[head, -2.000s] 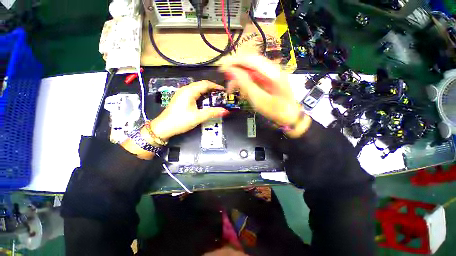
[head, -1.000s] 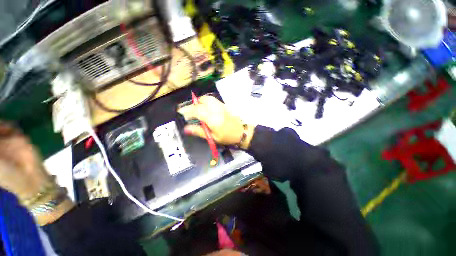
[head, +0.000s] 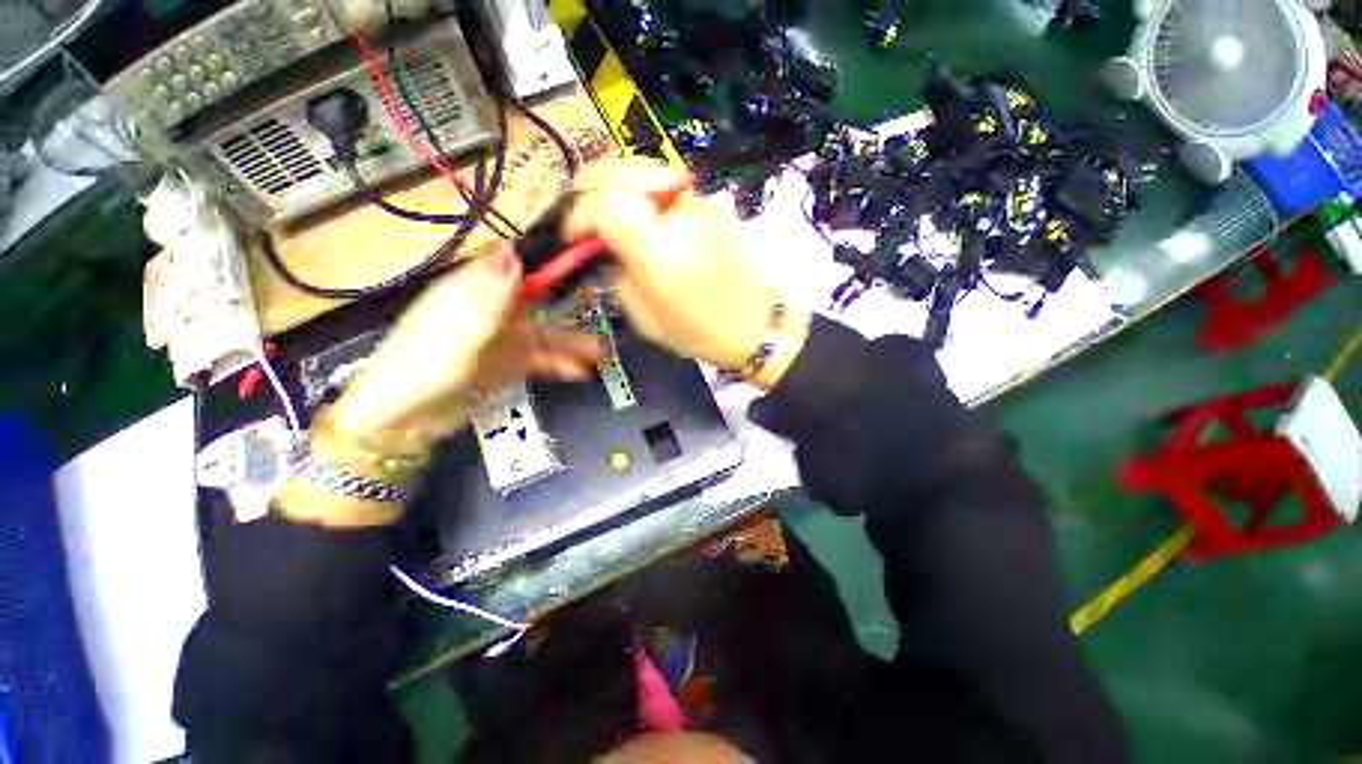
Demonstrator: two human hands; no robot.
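My right hand (head: pixel 680 269) is shut on a red test probe (head: pixel 565 266), which points left over the back of the black test fixture (head: pixel 575 490). My left hand (head: pixel 441 351) is beside it over the fixture, blurred, with its fingers near the probe's left end. A dark, blurred thing (head: pixel 550 236) shows between the hands; I cannot tell what it is or which hand has it. The white socket strip (head: pixel 515 445) is partly hidden under my left hand. A pale green bar (head: pixel 617 373) stands right of it.
A beige-grey instrument (head: pixel 291 149) with black and red leads stands behind. Heaped black adapters (head: pixel 971 202) lie at right, with a white fan (head: pixel 1225 72) beyond. A blurred blue crate (head: pixel 38 612) and white paper (head: pixel 135 552) are at left. A white cable (head: pixel 460 605) hangs over the front edge.
My left hand has come from the far left back over the fixture. My right hand has moved up, still with the probe. The board seen in my left hand two seconds ago cannot be made out now.
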